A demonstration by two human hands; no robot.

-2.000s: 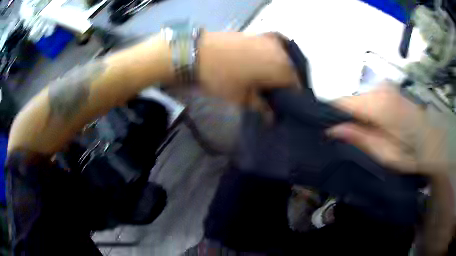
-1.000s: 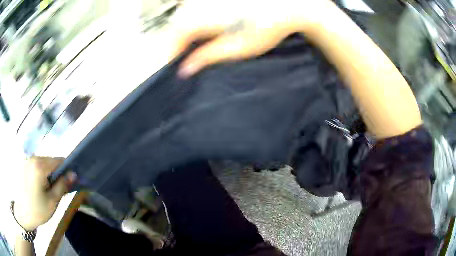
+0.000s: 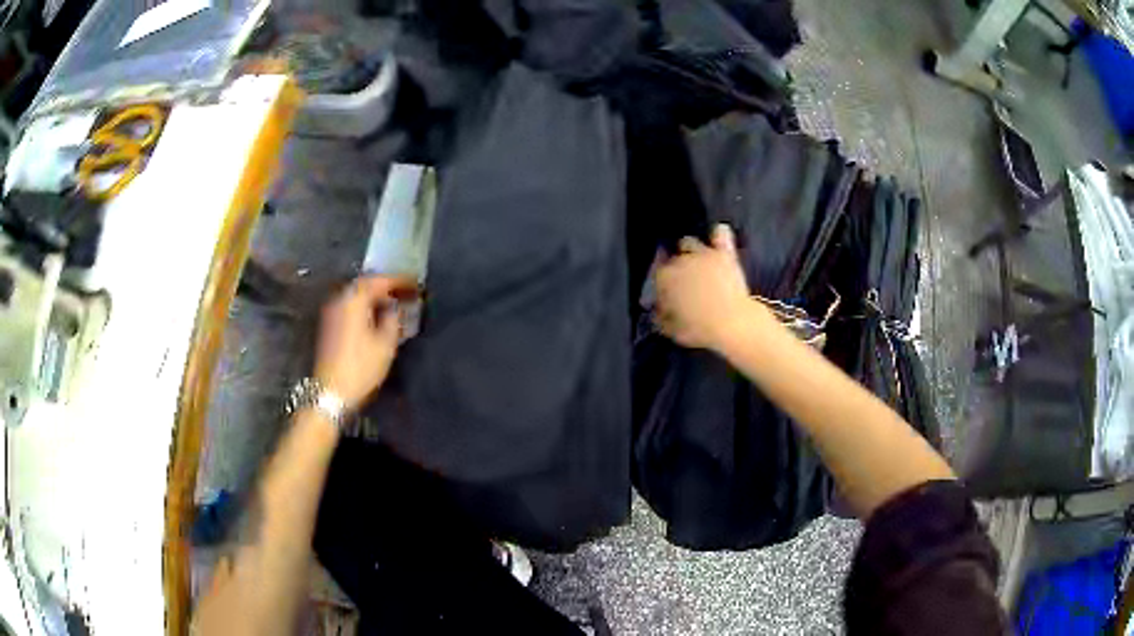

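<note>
A large black cloth panel lies flat over a low stand, whose pale top shows at the panel's left edge. My left hand, with a silver watch, is slightly blurred at that edge, its fingers bent; whether they pinch anything is unclear. My right hand is right of the panel, fingers curled down at the near edge of a black bundle. What its fingertips hold is hidden. A pale tie goes around the bundle.
The white table with a wooden edge stands at left, with orange-handled scissors on it. Another tied bundle lies right of the first. More black cloth is at the top. A dark bag-like item is at far right.
The view has turned from the white table to the stand and bundles. Black cloth stretched between both hands a second ago is no longer held up; a black panel now lies flat between them.
</note>
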